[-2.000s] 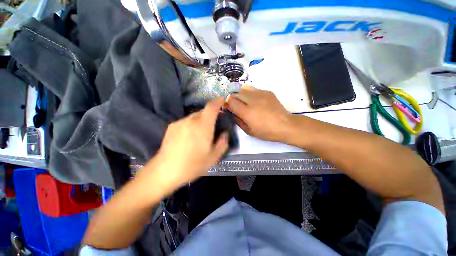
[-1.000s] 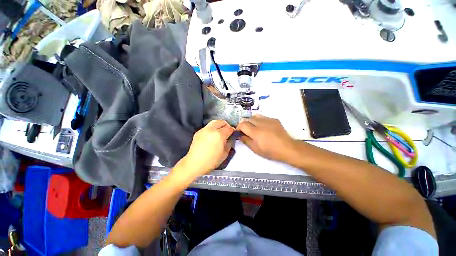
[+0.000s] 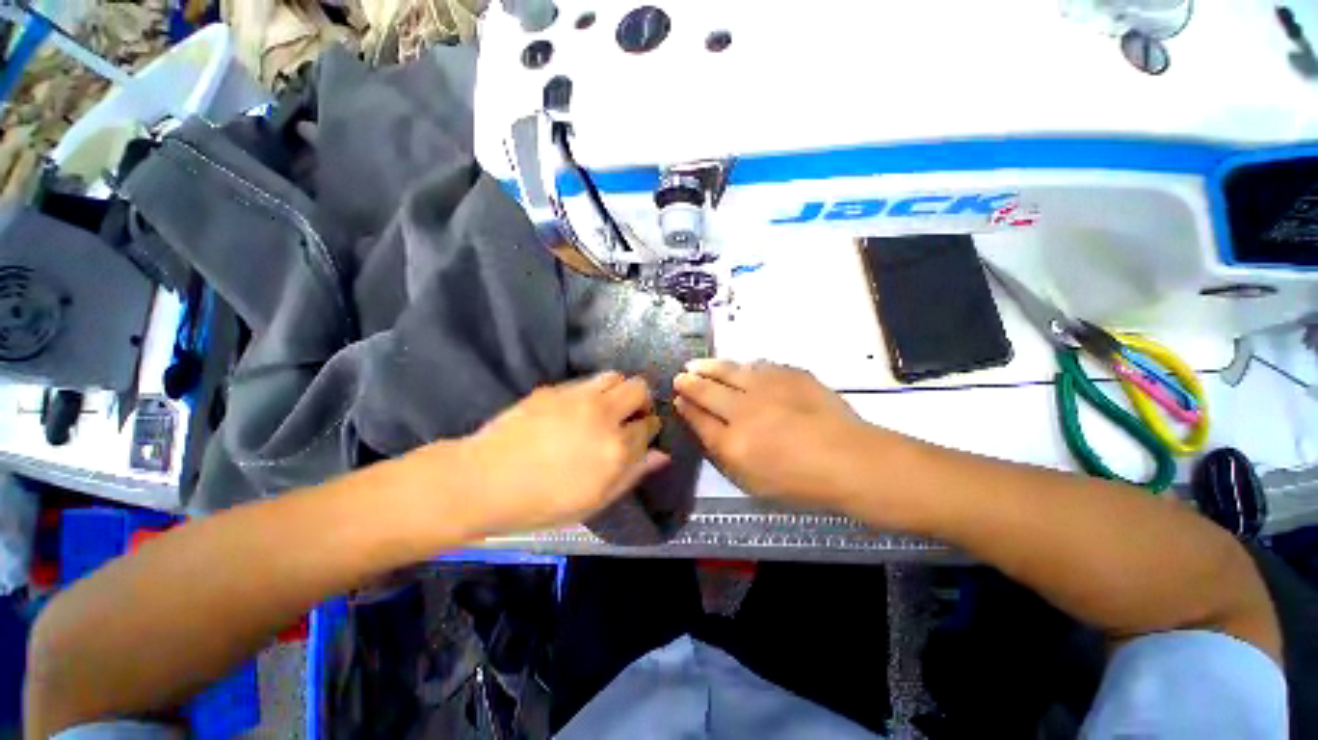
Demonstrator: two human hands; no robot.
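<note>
A dark grey garment [image 3: 434,275] is heaped left of the white sewing machine head [image 3: 867,116], with pale stitching lines. A flat part of it lies under the needle area [image 3: 691,282] and hangs toward the table's front edge between my hands. My left hand [image 3: 586,441] lies on this part, fingertips bent down at its left side. My right hand [image 3: 759,419] has its fingertips on the cloth's right edge, just in front of the presser foot. The fingertips of both hands are close but apart. The presser foot itself is hard to make out.
A smartphone [image 3: 935,308] lies right of the needle. Green-handled scissors [image 3: 1106,419] and yellow-and-pink-handled snips [image 3: 1164,388] overlap beside it. A round black object [image 3: 1229,493] is at the front right. A measuring tape strip [image 3: 824,531] runs along the front edge. A grey machine part [image 3: 72,297] stands at left.
Since one second ago, the cloth's near part has spread out toward the front edge between my hands. My left forearm lies flatter, and my fingertips are slightly farther apart. The camera view has shifted.
</note>
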